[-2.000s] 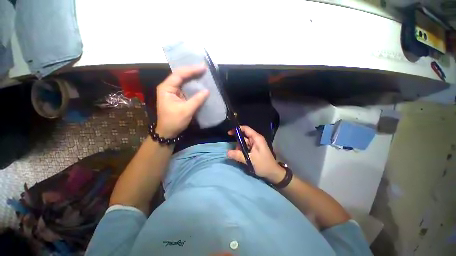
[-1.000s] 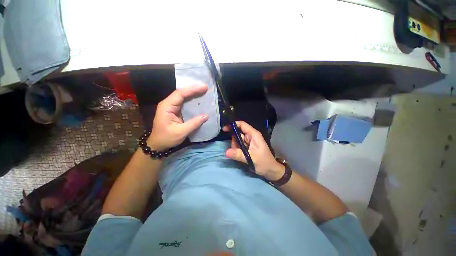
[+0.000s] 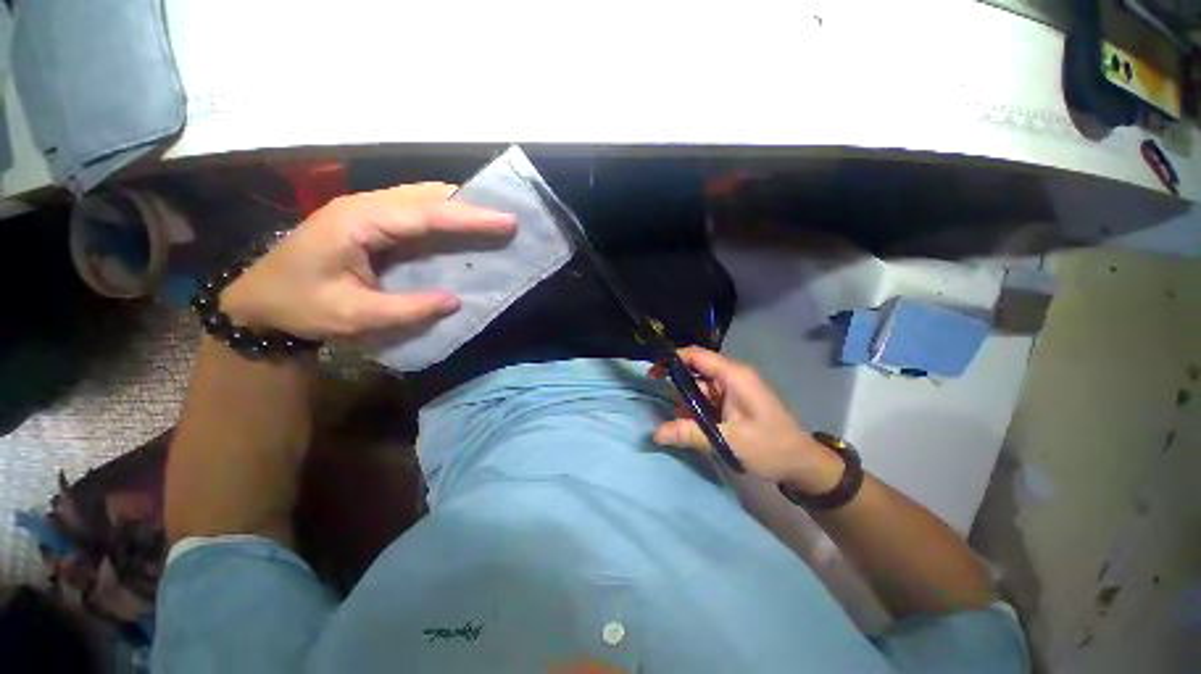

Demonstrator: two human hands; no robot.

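Observation:
A pale grey-blue unturned pocket flap (image 3: 490,263) is held over the lap, tilted, with one corner pointing up towards the table edge. My left hand (image 3: 356,257) holds it from the left, thumb and fingers spread over its face. My right hand (image 3: 738,415) holds the black handles of the fabric shears (image 3: 630,300). The long blades point up and left and lie along the flap's right end. The blades look nearly closed; whether fabric is between them cannot be told.
The white table (image 3: 593,79) runs across the top. A stack of pale flaps (image 3: 99,86) lies at its left. A yellow-faced device (image 3: 1143,73) and small red-black snips (image 3: 1159,165) are at the right. A light blue box (image 3: 933,337) sits lower right; a round bucket (image 3: 119,246) is left.
My left hand has moved left and turned the flap from upright to slanted. My right hand and the shears have shifted slightly right and down, with the shears tilted further left.

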